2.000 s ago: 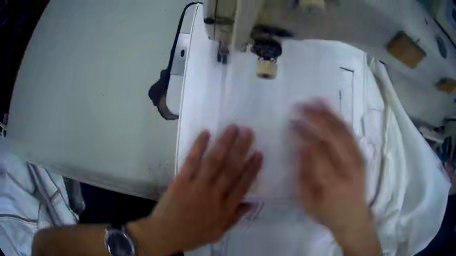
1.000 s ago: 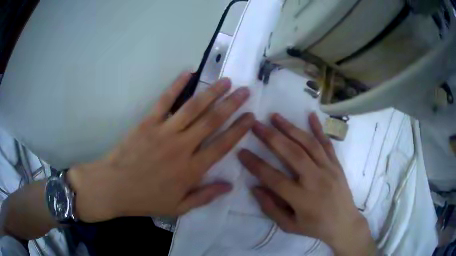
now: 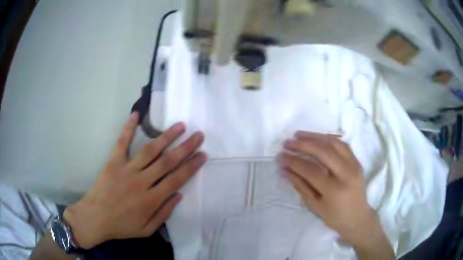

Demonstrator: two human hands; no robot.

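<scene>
The white garment (image 3: 238, 122) lies under the machine head, with paired stitched lines across and down it and a stitched pocket outline below. The presser foot (image 3: 203, 63) stands on the cloth at its upper left. My left hand (image 3: 147, 177) lies flat with fingers spread, over the garment's left edge and the table. My right hand (image 3: 325, 177) rests on the garment to the right of the crossing seam, fingers slightly bent. Neither hand visibly grips the cloth. The needle is too blurred to tell.
The off-white machine head (image 3: 335, 25) spans the top, with a cream tension knob (image 3: 251, 80). A black curved attachment (image 3: 144, 104) lies left of the foot on the pale table (image 3: 66, 111). Bunched white cloth (image 3: 401, 167) hangs at right. More white garments (image 3: 23, 223) are at lower left.
The garment has moved up toward the machine; the crossing seam and pocket outline now show more fully. My hands have moved apart. The view has shifted back from its tilt around the machine head.
</scene>
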